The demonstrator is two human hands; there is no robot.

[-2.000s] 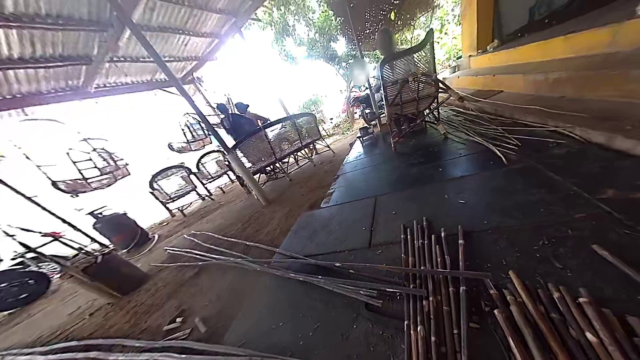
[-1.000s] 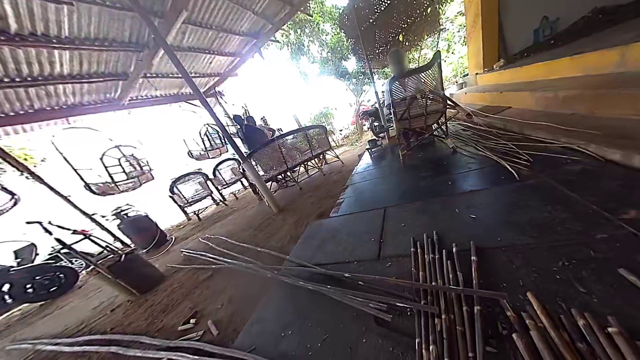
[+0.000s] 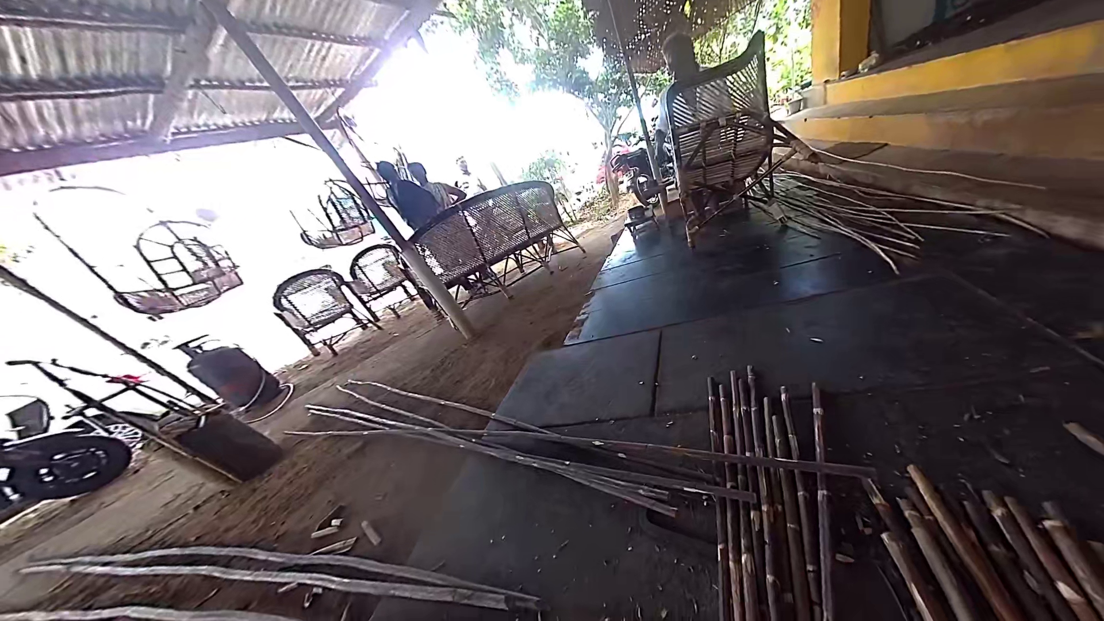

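Neither of my hands shows in the head view. At the lower middle right, several cut cane poles (image 3: 776,517) lie side by side on dark stone slabs (image 3: 733,345). Thin pale sticks (image 3: 517,453) lie across these poles and reach left over the slab edge above the dirt. A second bundle of thicker cane pieces (image 3: 975,552) fills the lower right corner. Long peeled sticks (image 3: 285,580) run along the bottom left. Farther off, a person (image 3: 680,65) sits in a high-backed woven cane chair (image 3: 720,121), with a spread of loose canes (image 3: 862,211) beside it.
A slanting post (image 3: 388,224) stands left of a cane settee (image 3: 500,228), near cane armchairs (image 3: 315,302) and people. A gas cylinder (image 3: 231,375), a dark box (image 3: 228,444) and a motorcycle wheel (image 3: 69,466) are at left. Yellow-edged steps (image 3: 966,90) rise at right.
The view has shifted somewhat, bringing more of the motorcycle and the bottom-left peeled sticks into sight. The canes and furniture show no plain change of place.
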